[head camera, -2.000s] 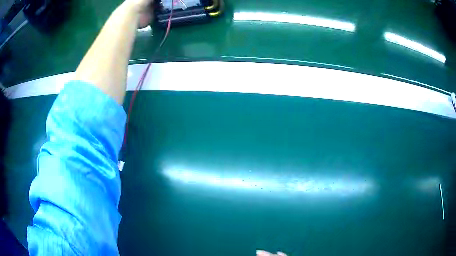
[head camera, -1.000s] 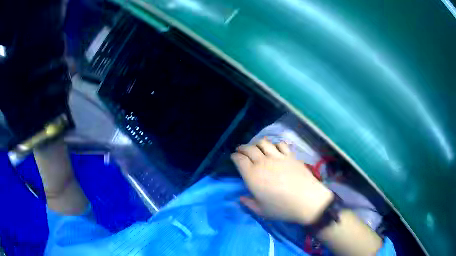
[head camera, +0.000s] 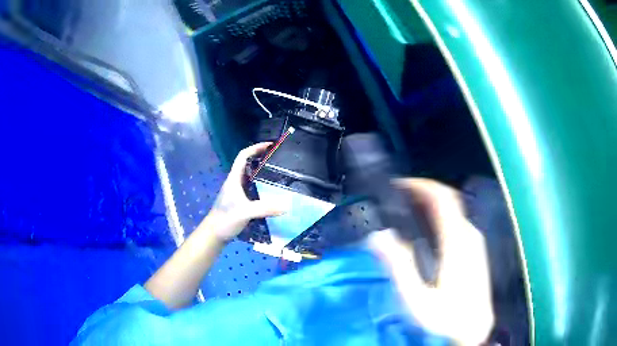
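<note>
A black optical housing (head camera: 308, 154) is in my left hand (head camera: 238, 192), tilted over the crate, its round silvery lens (head camera: 316, 98) end pointing away. My fingers and thumb hold its left side. A shiny grey trapezoid panel (head camera: 298, 208) shows in its wide end, with a pale strip (head camera: 277, 253) at the near edge. A thin red and black lead with a pale plug (head camera: 291, 129) lies across the housing. A white cable loops near the lens. My right hand (head camera: 446, 260) is blurred, closed around a dark tool-like object (head camera: 389, 186) right of the housing.
A black perforated crate (head camera: 226, 30) lies below and beyond the housing, with dark items inside. The green bench edge (head camera: 477, 115) curves down the right side. A blue surface (head camera: 74, 176) is at the left.
The view has swung from the bench to the crate. My left hand with the housing has moved from the far left to the centre. My right hand, seen empty before, now holds a dark object.
</note>
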